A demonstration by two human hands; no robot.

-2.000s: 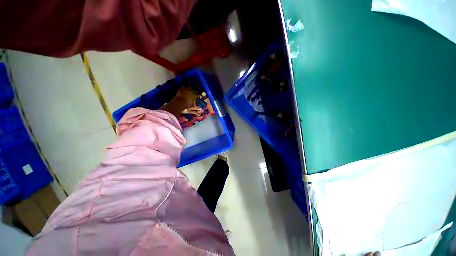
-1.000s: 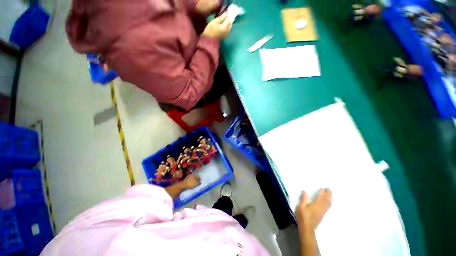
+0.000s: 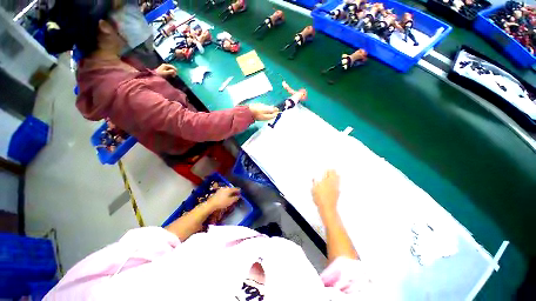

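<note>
My left hand (image 3: 224, 199) is over the blue packing bin (image 3: 251, 215) on the floor; whether it holds anything is unclear. Figures (image 3: 207, 194) lie in the bin, partly hidden by my hand and forearm. My right hand (image 3: 327, 189) rests on the white work sheet (image 3: 364, 194) on the green bench and appears empty. A figure (image 3: 287, 106) with dark legs is at the sheet's far end, in another person's hand (image 3: 264, 111).
A person in a dark red jacket (image 3: 158, 111) sits at the bench on the left. Spaced figures (image 3: 302, 39) lie on the green conveyor belt (image 3: 405, 111). A blue bin of figures (image 3: 405, 62) and a black tray (image 3: 493, 82) stand beyond. Another blue crate (image 3: 253, 167) is under the bench.
The view has risen and shows more belt. The other person's arm has extended to the sheet's far end with a figure. My left hand remains over the bin; my right remains on the sheet.
</note>
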